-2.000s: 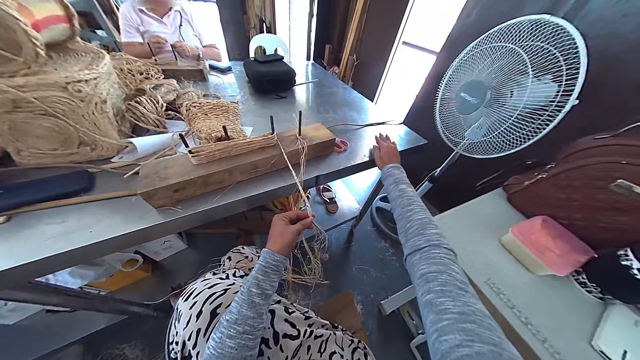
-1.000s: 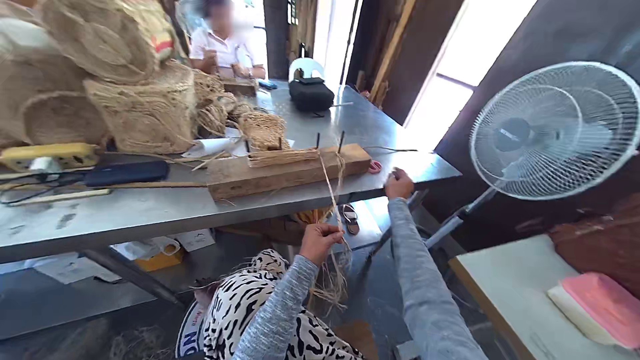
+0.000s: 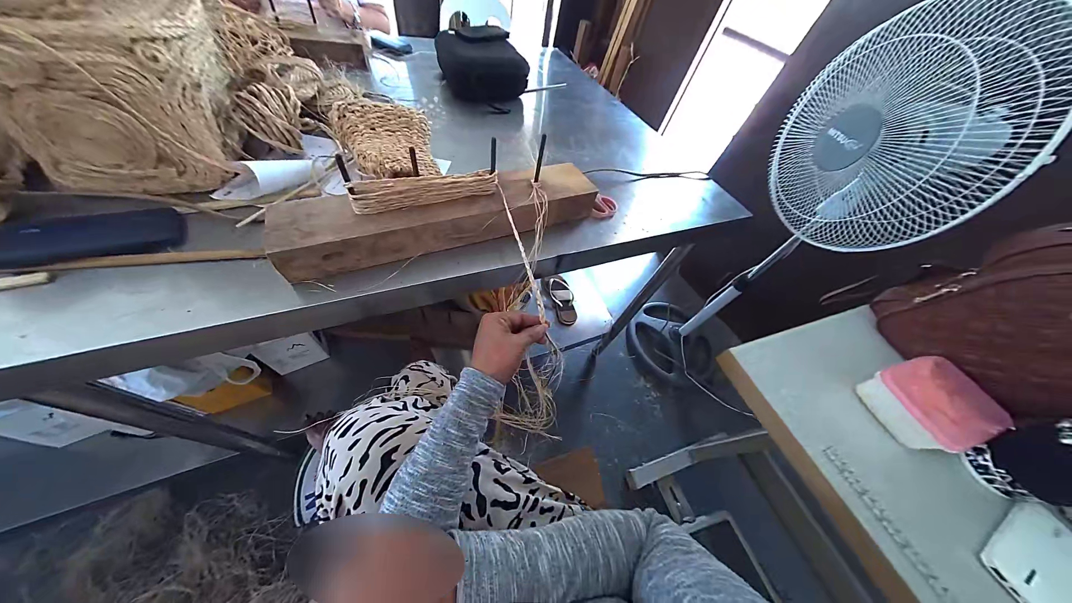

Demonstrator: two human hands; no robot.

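Note:
My left hand (image 3: 507,343) pinches a thin braided plant-fibre cord (image 3: 523,251) between thumb and fingertips, below the table's front edge. The cord runs up to a wooden block (image 3: 419,226) with several upright black pegs. Braided fibre (image 3: 427,191) is wound around the pegs along its left part. A few loose strands (image 3: 540,201) hang from the rightmost peg. Below my left hand dangles a tangle of loose fibre ends (image 3: 532,402). My right arm is bent across my body, and my right hand (image 3: 377,561) is low in front of me, blurred, so its fingers cannot be made out.
Woven fibre pieces (image 3: 117,109) are heaped on the metal table (image 3: 151,310) at left, near a dark blue case (image 3: 92,239). A black bag (image 3: 481,63) stands farther back, near another person's hands. At right are a fan (image 3: 913,126) and a side table (image 3: 821,377).
My right hand has left the table's right end and come down across my body. My left hand still holds the cord below the table edge.

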